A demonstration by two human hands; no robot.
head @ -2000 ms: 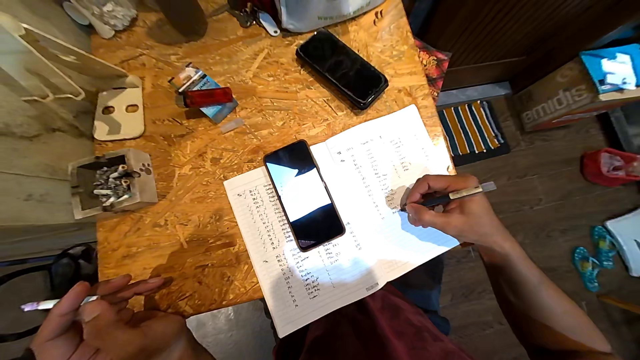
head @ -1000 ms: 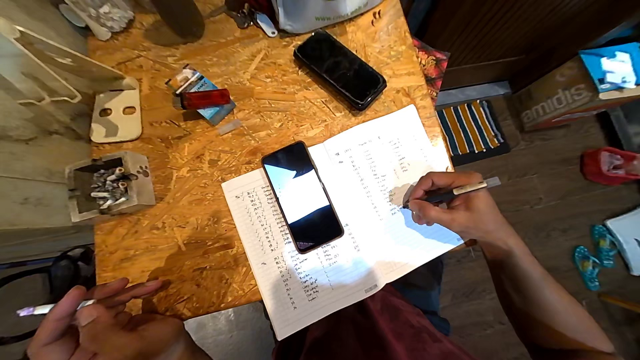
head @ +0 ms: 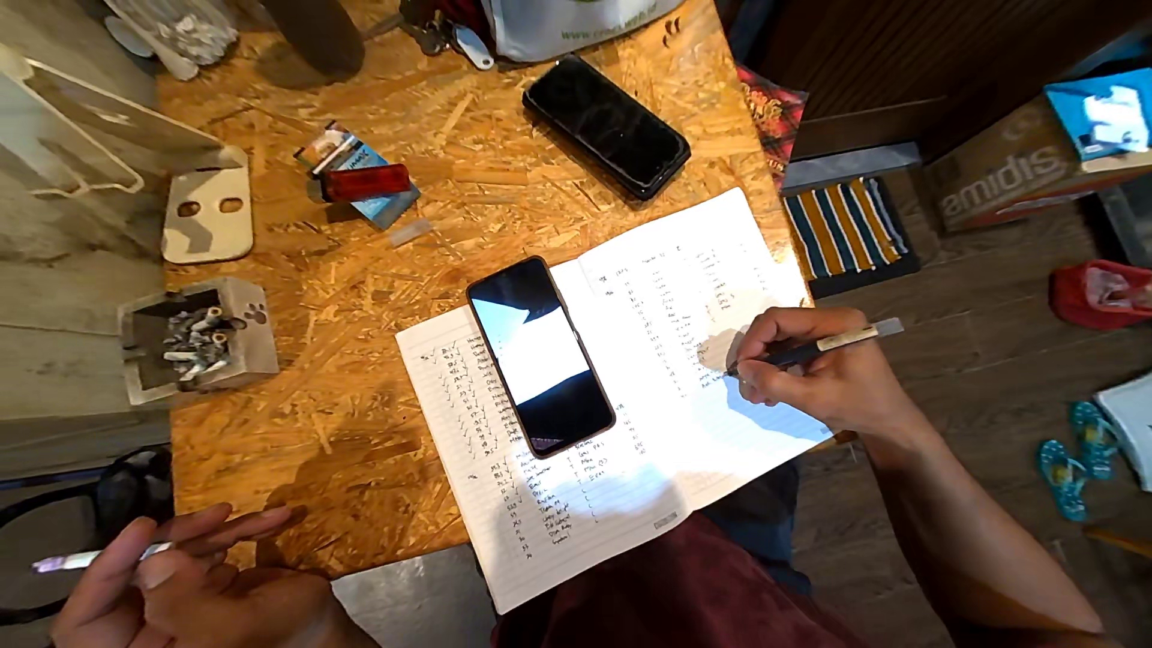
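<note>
My right hand grips a dark pen, its tip at the right page of an open lined notebook filled with handwritten columns. A smartphone with a bright reflection on its screen lies across the notebook's left page and middle. Low at the left, my left hand is palm up, with a slim whitish stick, seemingly a cigarette, between its fingers. Beyond the notebook, a second black phone rests on the chipboard table.
A red lighter lies on a small packet. Along the left stand an ashtray full of butts and a beige plastic holder. Keys, a dark bottle and a white bag are at the back. A cardboard box and sandals are at the right.
The right hand's pen tip has shifted slightly over the right page. The left hand and both phones have stayed about where they were.
</note>
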